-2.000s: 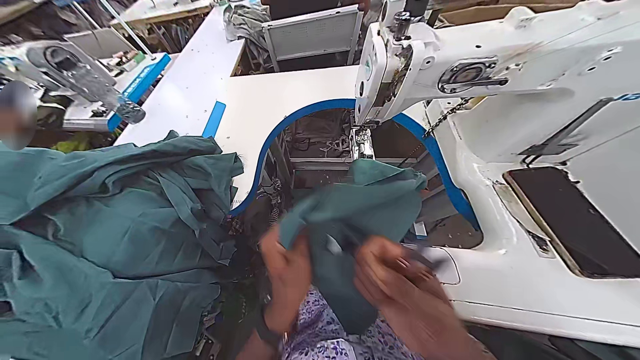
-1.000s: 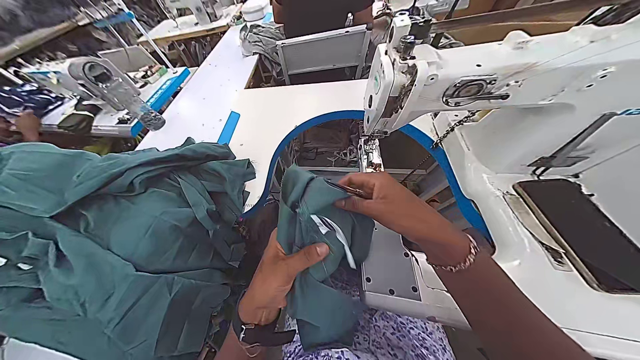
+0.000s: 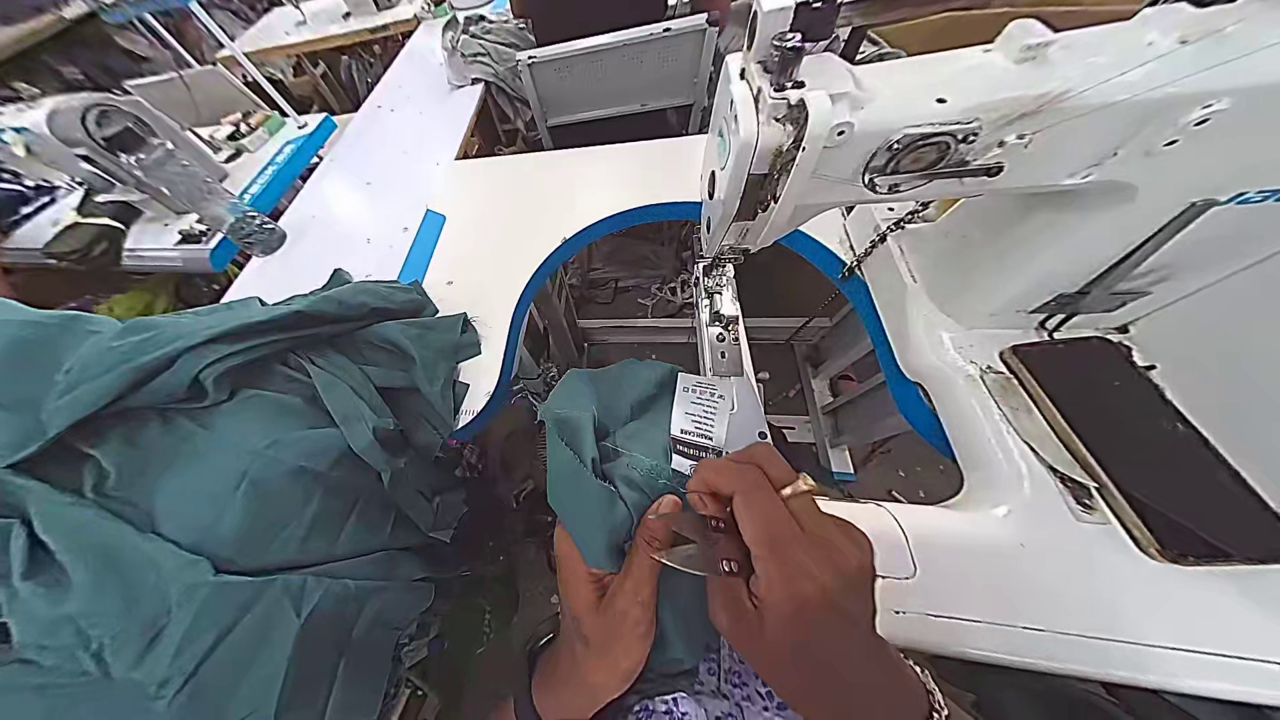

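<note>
My left hand (image 3: 605, 610) grips a piece of dark green fabric (image 3: 600, 430), thumb on top, below the arm of a white industrial sewing machine (image 3: 900, 130). A white care label (image 3: 700, 412) bearing writing shows on the fabric's right side. My right hand (image 3: 790, 570) is closed round small metal thread snips (image 3: 690, 555), whose blades point left by my left thumb; its fingertips are at the fabric just under the label. Loose threads hang on the fabric there. The machine's needle and narrow bed (image 3: 722, 320) are just above the fabric.
A heap of green fabric (image 3: 220, 430) covers the table on the left. A phone (image 3: 1150, 450) lies on the machine's base at right. The white tabletop (image 3: 570, 180) has a blue-edged curved cutout round the narrow bed. A plastic bottle (image 3: 240, 220) is at upper left.
The label, folded and partly seen one second ago, now lies face up. My right hand has come down from the fabric's top edge to below the label, and the snips now show plainly.
</note>
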